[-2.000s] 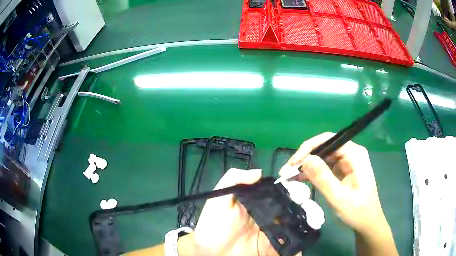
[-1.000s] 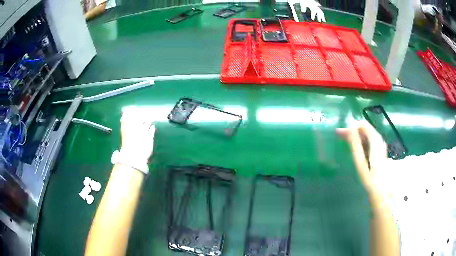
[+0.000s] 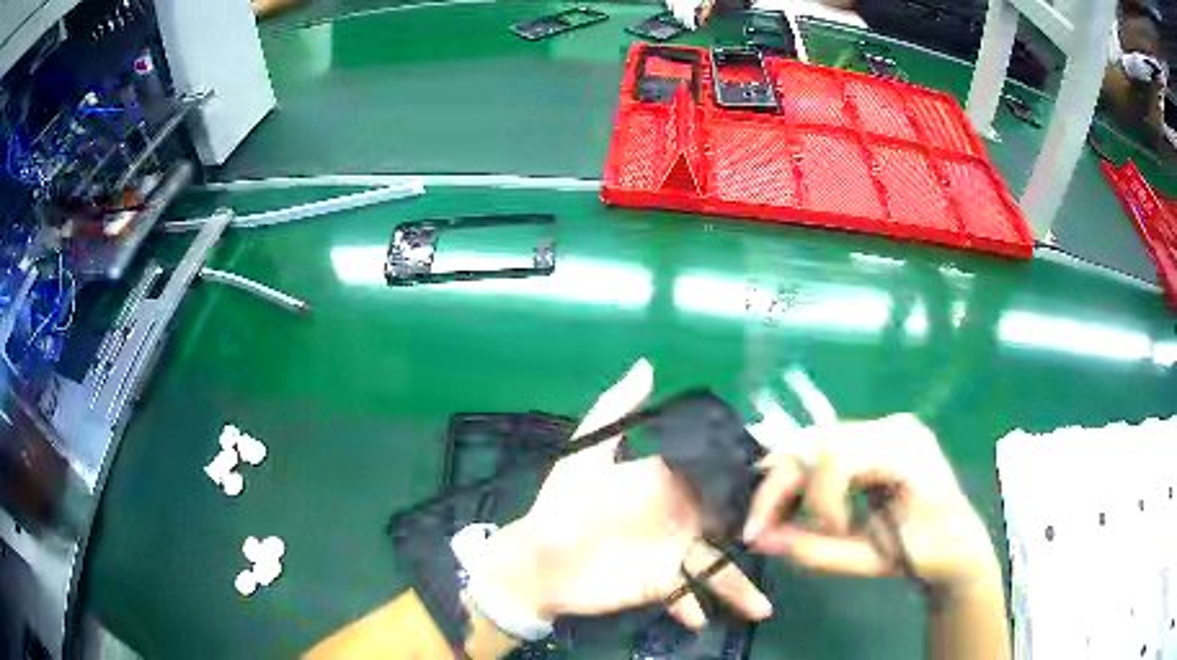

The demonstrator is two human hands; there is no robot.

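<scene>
My left hand (image 3: 607, 535) holds a black phone frame (image 3: 707, 451), its solid dark end up between thumb and fingers. My right hand (image 3: 891, 496) is at the frame's right edge, fingers pinched together. A blurred slim dark thing, apparently the tweezers (image 3: 893, 526), lies in its palm. White caps (image 3: 790, 410) show at the fingers beside the frame. More black frames (image 3: 497, 432) lie under and behind my left hand, mostly hidden. Another frame (image 3: 472, 275) lies singly beyond, at upper left.
Two clusters of white bits (image 3: 262, 563) lie at left. A pale sheet with dark dots (image 3: 1097, 516) is at right. A red perforated tray (image 3: 826, 161) holds two frames at its left end. Pale strips (image 3: 329, 206) and a machine with blue cables (image 3: 78, 245) stand at left.
Both hands have come back together in front of me, the left now holding a frame. The lone frame at upper left has turned and shifted left. The frame at far right is gone from its spot.
</scene>
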